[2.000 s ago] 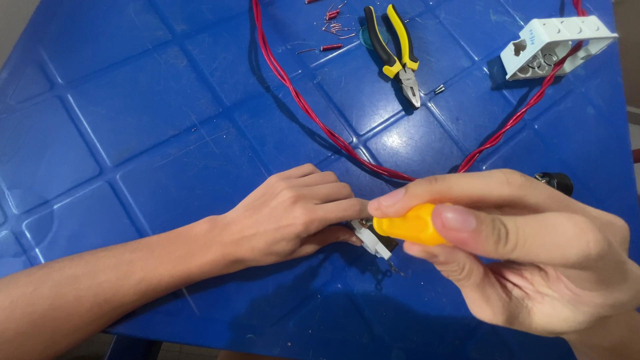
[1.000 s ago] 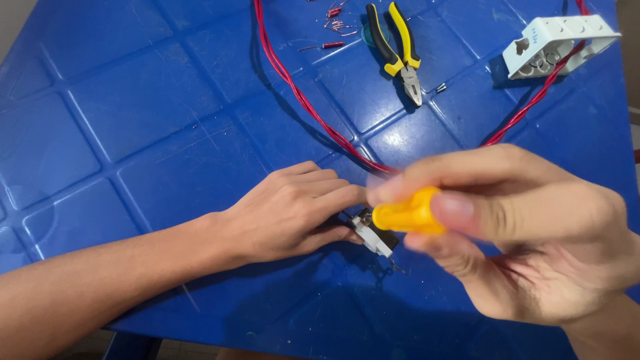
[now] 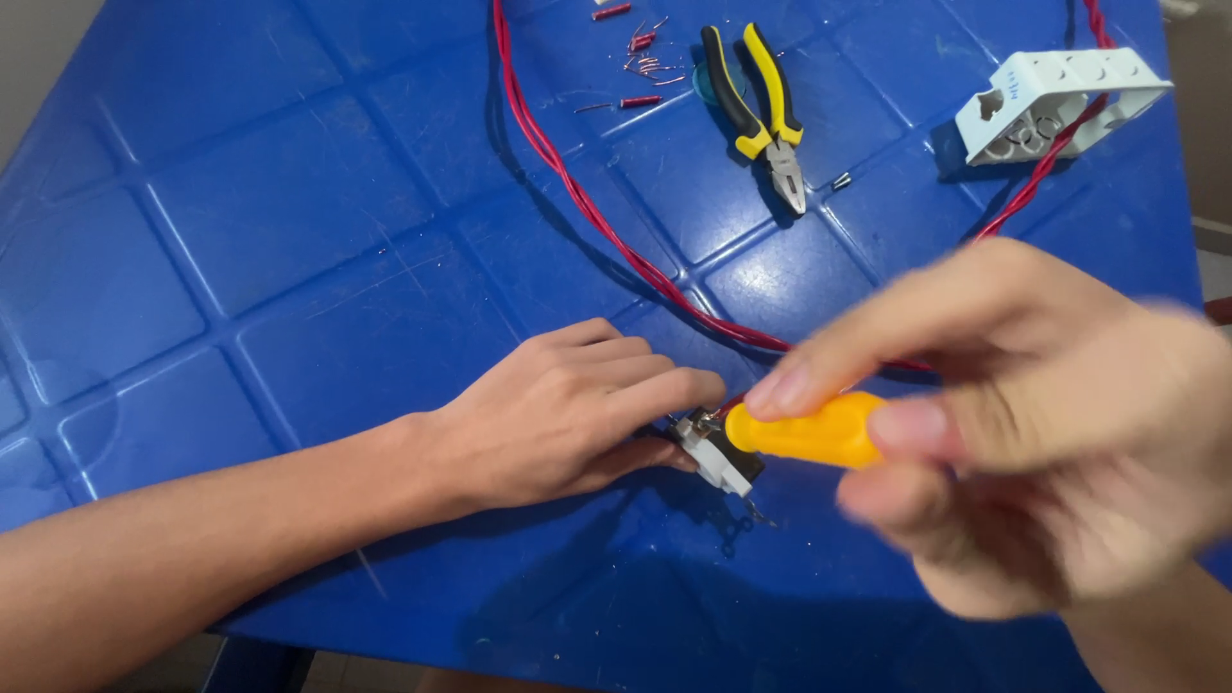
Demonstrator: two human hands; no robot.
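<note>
My left hand (image 3: 577,419) grips a small white and black electrical fitting (image 3: 717,462), perhaps a socket or switch module, low on the table. My right hand (image 3: 1020,433), partly blurred, holds the yellow handle (image 3: 813,430) of a screwdriver between thumb and fingers. The handle's narrow end points at the metal terminal side of the fitting; a short bit of metal shaft shows there. Twisted red wires (image 3: 597,217) loop across the table and pass behind my right hand. A bit of red wire shows beside the fitting, but where it ends is hidden.
Combination pliers with yellow and black handles (image 3: 770,115) lie beyond the hands, near small screws (image 3: 842,181). Red wire scraps (image 3: 640,101) and bare strands lie left of them. At the right, a white plastic electrical box (image 3: 1049,106) has the red wires running through it. The blue table (image 3: 289,241) has raised ridges.
My right hand has turned around the yellow handle, its fingers shifting their hold. My left hand stays on the fitting in about the same place.
</note>
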